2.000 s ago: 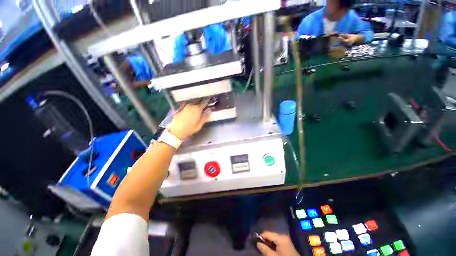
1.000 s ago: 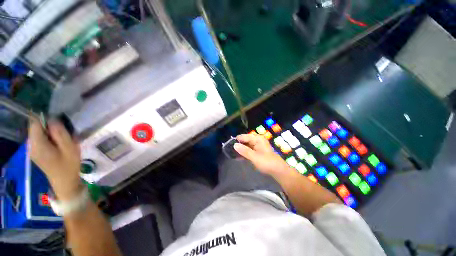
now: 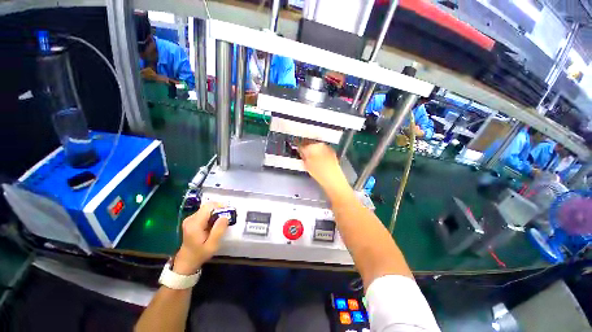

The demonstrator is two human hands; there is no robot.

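My left hand (image 3: 202, 235) holds a small dark watch unit (image 3: 224, 216) between thumb and fingers in front of the left end of the press's white panel (image 3: 276, 243). My right hand (image 3: 316, 157) reaches between the posts of the bench press, its fingertips at the fixture (image 3: 285, 150) under the upper plate (image 3: 311, 109). The fingertips are small and blurred, so I cannot tell whether they hold anything. The red emergency stop (image 3: 293, 229) and two timers show on the panel.
A blue control box (image 3: 97, 188) with a clear cylinder stands left of the press. Lit units (image 3: 347, 310) glow in a black tray below, partly behind my right sleeve. Grey metal blocks (image 3: 457, 225) and a blue fan (image 3: 571, 220) are at right. People in blue sit opposite.
The view has swung back up to the press. My right hand has moved from near the lit tray into the press. My left hand is now in front of the panel with a dark unit.
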